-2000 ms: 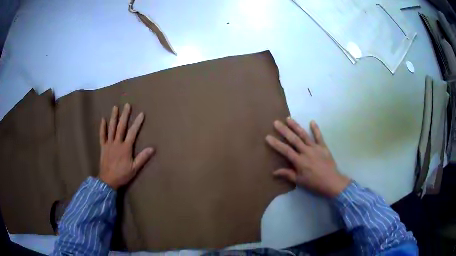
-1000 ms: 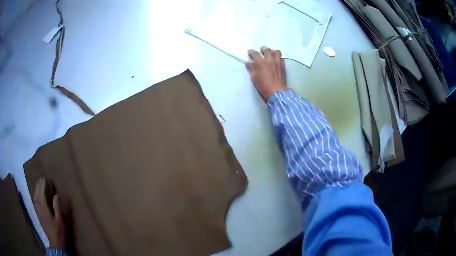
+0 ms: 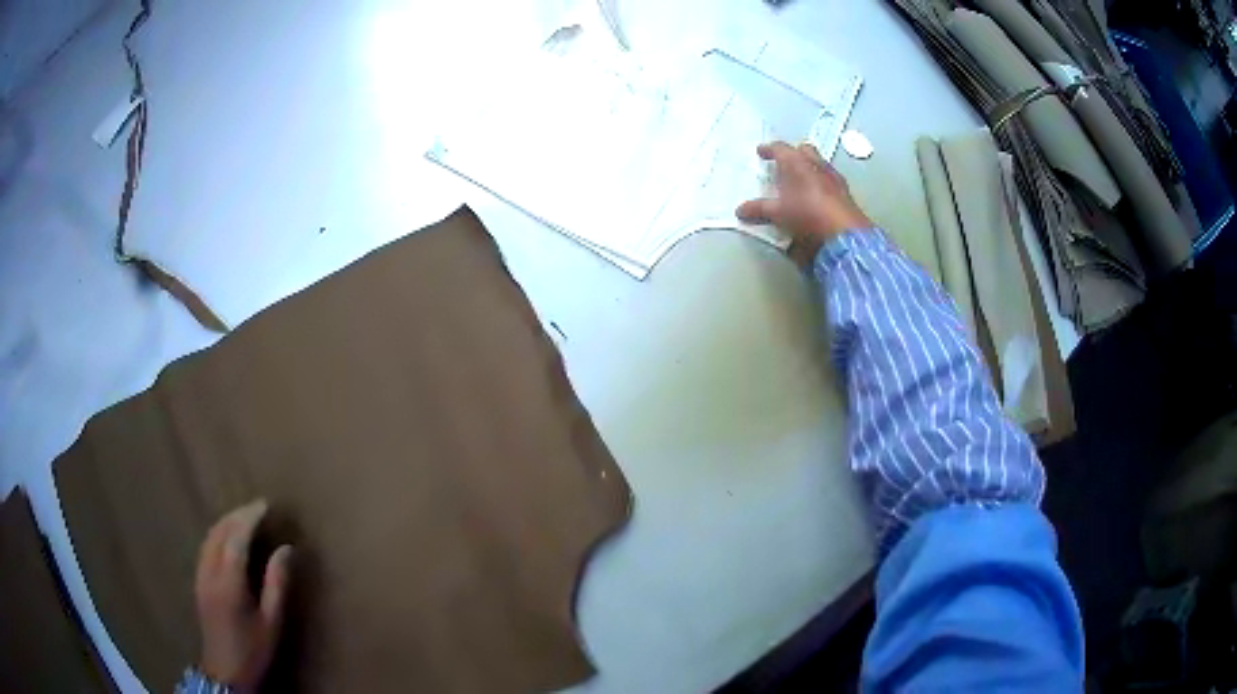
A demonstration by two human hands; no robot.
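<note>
A large brown cut panel (image 3: 394, 434) lies flat on the white table, with a curved notch at its lower right. My left hand (image 3: 242, 590) rests on the panel's lower left, fingers slightly apart, holding nothing visible. White card patterns (image 3: 611, 163) lie beyond the panel, with a curved near edge. My right hand (image 3: 803, 197) is on the right part of the patterns, thumb and fingers spread over their edge. Whether it grips the card cannot be told.
Another brown piece (image 3: 38, 597) lies at the left edge. A wavy tie strip (image 3: 132, 176) with a white tag (image 3: 114, 122) lies upper left. A white oval disc (image 3: 856, 144), folded tan pieces (image 3: 997, 258) and tied bundles (image 3: 1072, 149) lie at the right.
My right hand has moved from the brown panel to the white patterns, which have since shifted left and nearer. My left hand is still on the brown cloth, now lower in view.
</note>
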